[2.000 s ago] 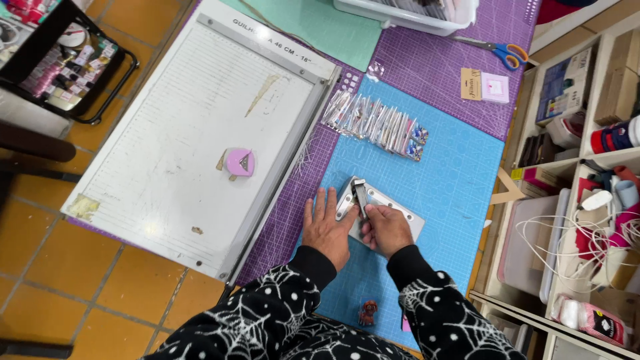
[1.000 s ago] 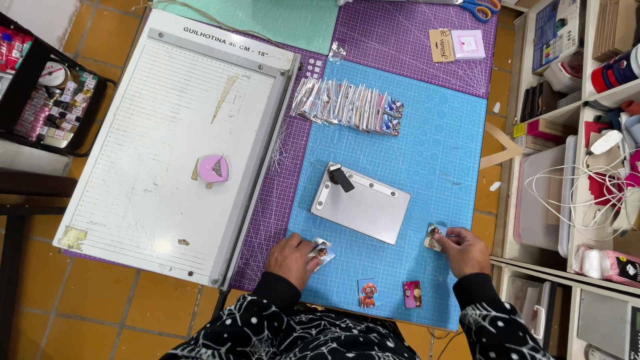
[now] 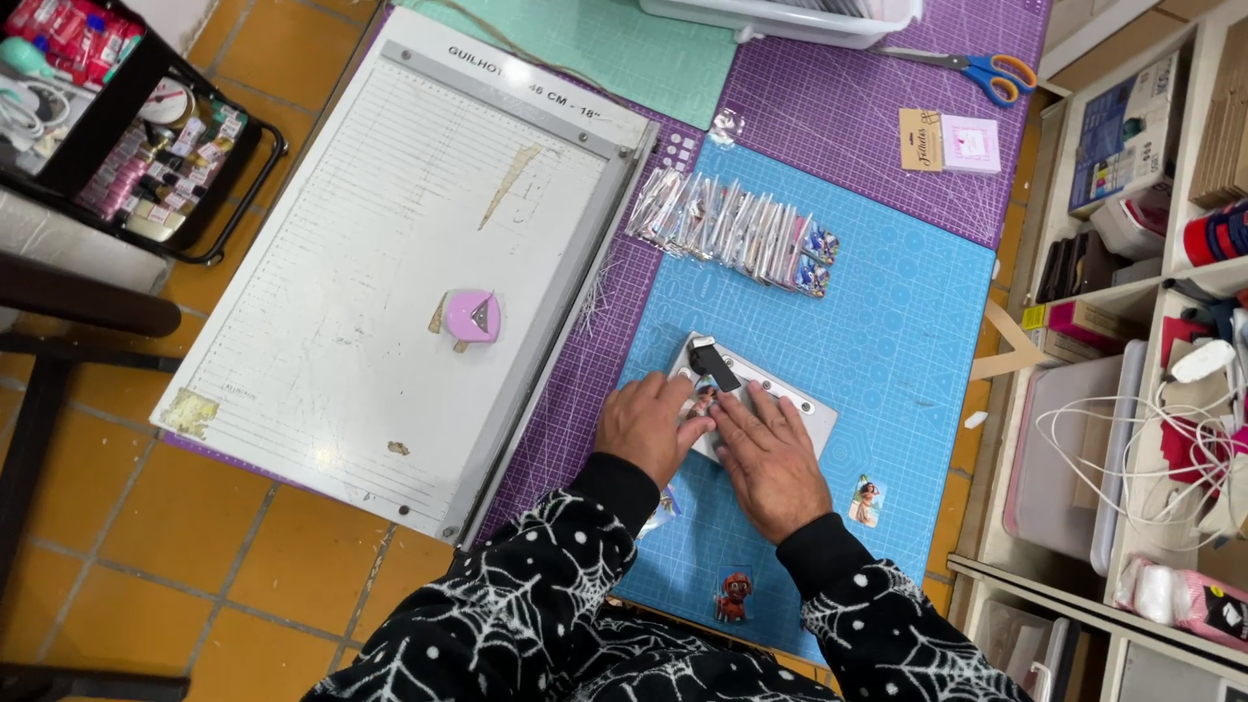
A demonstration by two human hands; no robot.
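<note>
A small printed picture card lies on the white metal plate of a lever-type corner cutter. My left hand rests at the plate's left part, fingertips touching the card's left side. My right hand lies flat on the plate, its fingers at the card's right side. Just above the fingers is the tool's black lever. One card with a standing figure lies on the blue cutting mat to the right; another with a red character is near the front edge. A third is partly hidden by my left sleeve.
A row of packed plastic sleeves lies behind the tool. The guillotine paper trimmer fills the left, with a pink punch on it. Scissors and a white bin are at the back. Shelves stand at the right.
Both hands have moved inward from the mat onto the white plate, where a card now lies. The card my right hand was touching a second ago now lies free on the mat.
</note>
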